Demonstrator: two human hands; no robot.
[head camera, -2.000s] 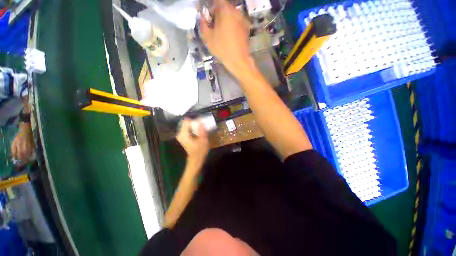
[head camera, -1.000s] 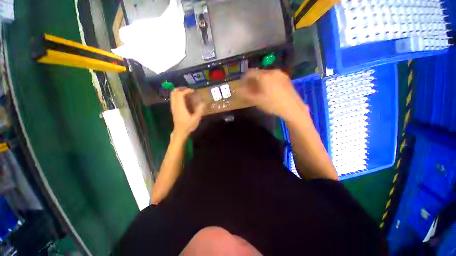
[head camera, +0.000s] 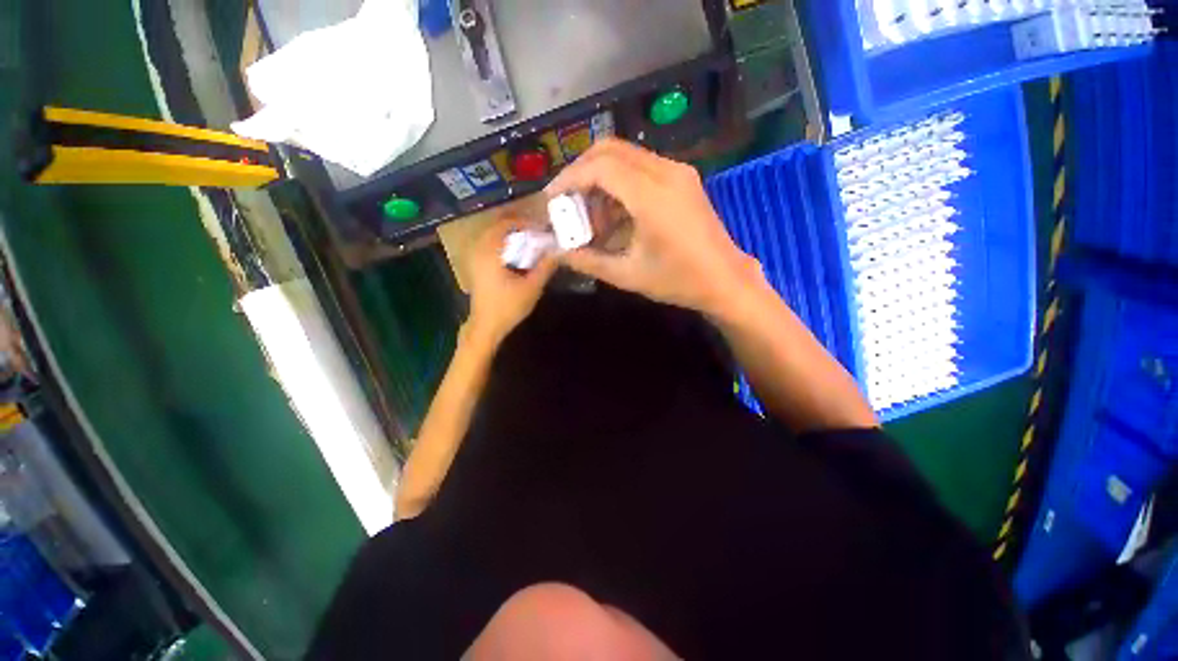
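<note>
My right hand (head camera: 665, 233) holds a small white plug housing (head camera: 568, 221) between thumb and fingers, above the brown ledge (head camera: 457, 245). My left hand (head camera: 501, 287) holds another small white piece (head camera: 523, 249), just left of the first. The two white pieces are close together; whether they touch is unclear. The fingers hide most of the ledge.
The black panel behind has green buttons (head camera: 402, 208) and a red stop (head camera: 530, 160). A white cloth (head camera: 346, 93) lies on the grey machine table (head camera: 581, 58). A yellow-black post (head camera: 155, 150) stands left. Blue trays (head camera: 1005, 258) with white parts are on the right. The green conveyor (head camera: 168, 387) runs left.
My hands have come together over the ledge. The two white pieces seen lying on the ledge a second ago no longer show there, and each hand now holds a white piece. The view has shifted.
</note>
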